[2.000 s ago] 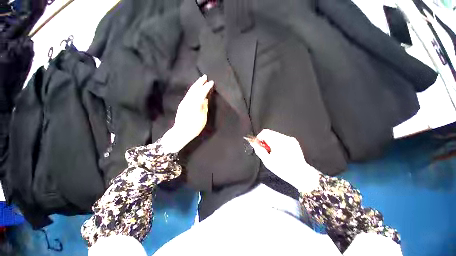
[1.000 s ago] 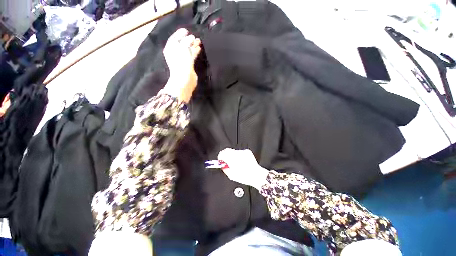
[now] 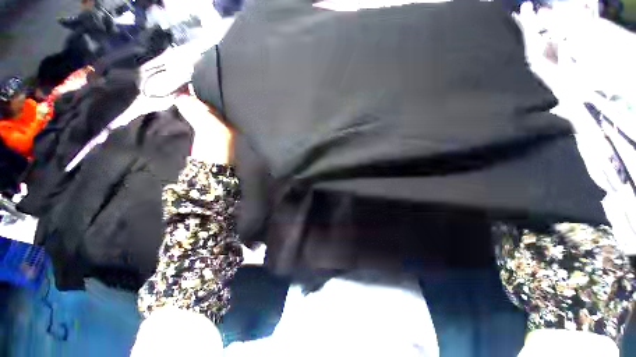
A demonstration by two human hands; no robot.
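Note:
A large black jacket (image 3: 390, 90) fills the middle and right of the view, raised and turned, with a long fold across it and blurred lower parts. My left hand (image 3: 211, 136) is at its left edge and grips the cloth there; the fingertips are partly hidden and blurred. My right hand is hidden behind the jacket's lower right part; only its flowered sleeve shows at the lower right. The clippers are not visible.
Other black garments (image 3: 118, 209) lie at the left. A blue crate (image 3: 21, 261) stands at the lower left edge. A person's orange sleeve (image 3: 21, 129) shows at the far left. Blurred dark hanger-like shapes (image 3: 610, 129) lie on the white table at right.
The jacket was spread flat with its front up; now it is lifted and turned. My left hand has moved down and left. My right hand has moved right, out of sight.

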